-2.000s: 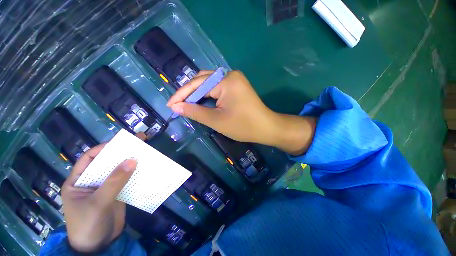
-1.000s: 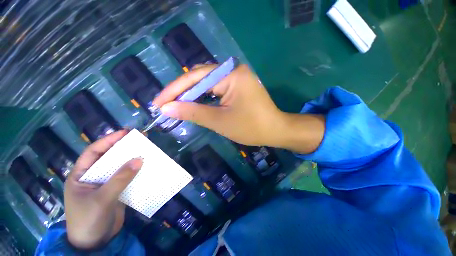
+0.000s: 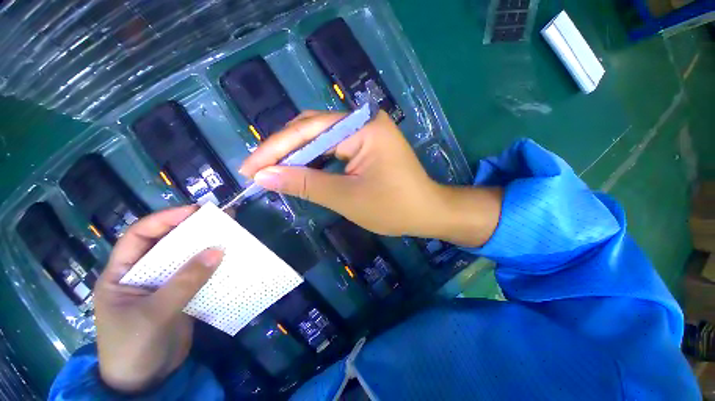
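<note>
My left hand [image 3: 149, 305] holds a white sticker sheet [image 3: 243, 274] with rows of tiny dark dots, thumb on top, above the tray. My right hand [image 3: 376, 176] holds pale violet tweezers [image 3: 325, 141] like a pen. Their tip is close to the sheet's upper corner; whether it touches, or carries a sticker, I cannot tell. Below lies a clear blister tray [image 3: 114, 125] with two rows of black handheld devices [image 3: 180, 141], each with an orange side mark; several show silver and white parts at one end. My hands and the sheet hide some of them.
Shiny stacked blister trays [image 3: 157, 47] stand at the upper left. On the green mat at the upper right lie a clear film with dark squares [image 3: 510, 19] and a narrow white block [image 3: 573, 52]. Cardboard boxes [image 3: 700, 235] show at the right edge.
The tweezers have moved left and down from over a device to the sheet's upper corner. The tray and mat items have shifted rightward in view. The left hand still holds the sheet.
</note>
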